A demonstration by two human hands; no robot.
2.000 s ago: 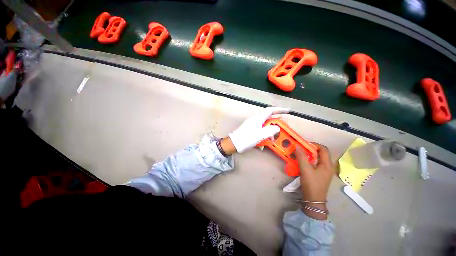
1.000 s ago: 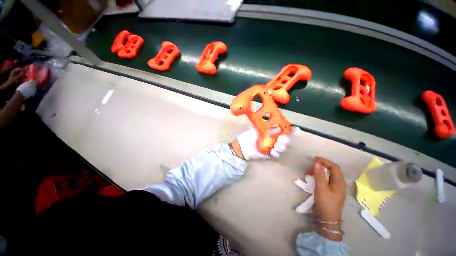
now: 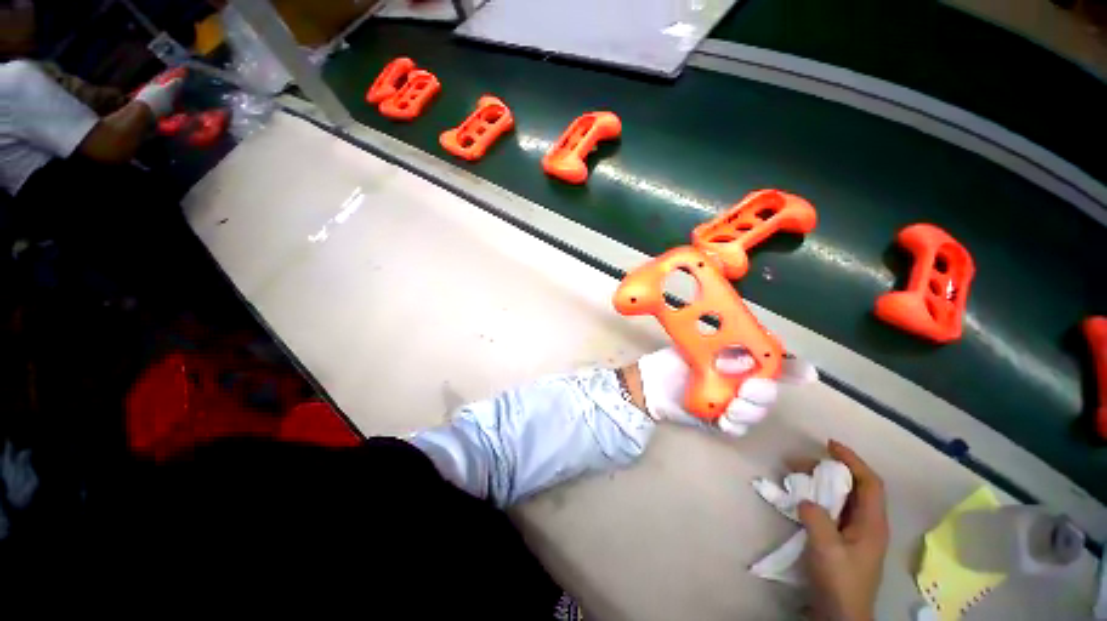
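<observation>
My left hand (image 3: 680,386), in a white glove, holds an orange controller shell (image 3: 694,318) by its lower end, raised over the bench (image 3: 401,291) near the belt rail. The shell's face with its holes is turned up towards me. My bare right hand (image 3: 850,534) is lower right, with a crumpled white cloth (image 3: 816,490) held between thumb and fingers; its finger-like ends hang towards the bench.
The green conveyor belt (image 3: 656,218) carries several orange shells beyond the metal rail (image 3: 534,224). A clear bottle (image 3: 1014,536) lies on yellow paper (image 3: 953,564) at lower right. A white board (image 3: 601,27) is above the belt. Another person's gloved hand (image 3: 162,92) shows at upper left.
The view has shifted. My right hand has let go of the shell and now holds the white cloth. My left hand has turned the shell and raised it.
</observation>
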